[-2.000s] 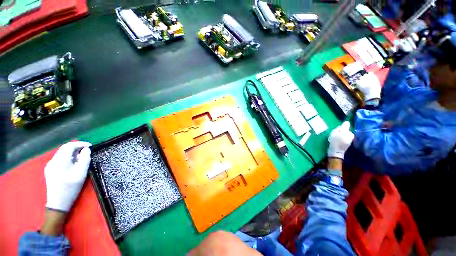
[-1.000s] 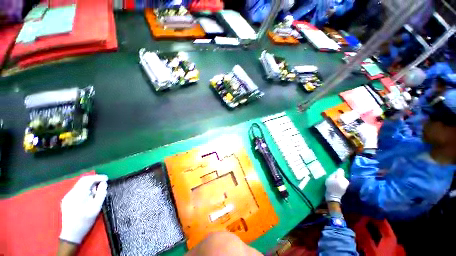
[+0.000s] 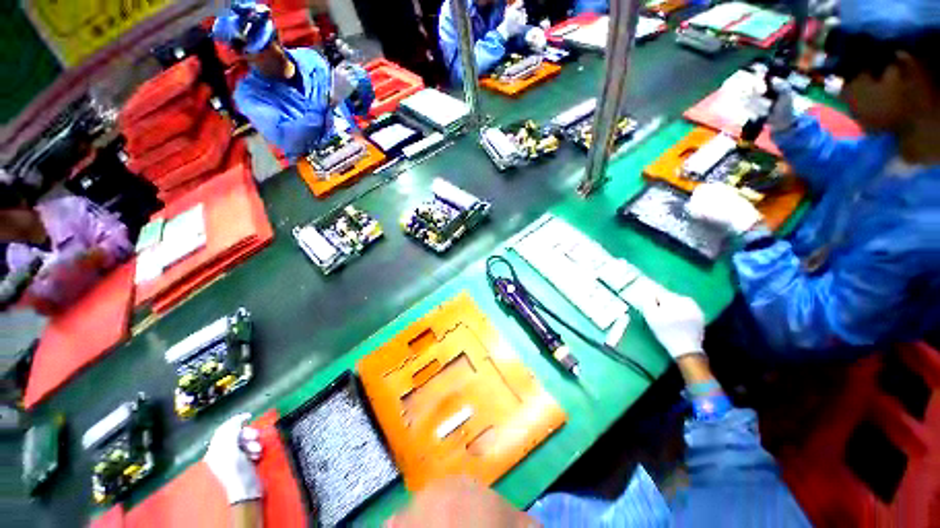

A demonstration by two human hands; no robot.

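My left hand [image 3: 235, 460], in a white glove, is over the red sheet left of the black screw tray [image 3: 340, 449]. Its fingers are bent and I cannot tell if it holds anything. My right hand [image 3: 672, 318], in a white glove with a blue wristband, is at the near right end of the pale pads [image 3: 569, 270]. Its fingertips overlap the pads; a grip cannot be made out. The orange fixture [image 3: 515, 413] lies right of the tray with a small white strip [image 3: 454, 422] on it. The black electric screwdriver [image 3: 536, 326] lies between fixture and pads, touched by neither hand.
Circuit boards [image 3: 209, 363] sit on the dark belt [image 3: 299, 309] beyond the bench. A metal post [image 3: 610, 103] stands at the bench edge. A worker in blue [image 3: 845, 268] sits close on my right by a red crate [image 3: 876, 433]. Other workers are across the belt.
The view has turned up, showing more of the far workers. My right hand has moved forward from the bench edge to the pads. My left hand stays by the tray.
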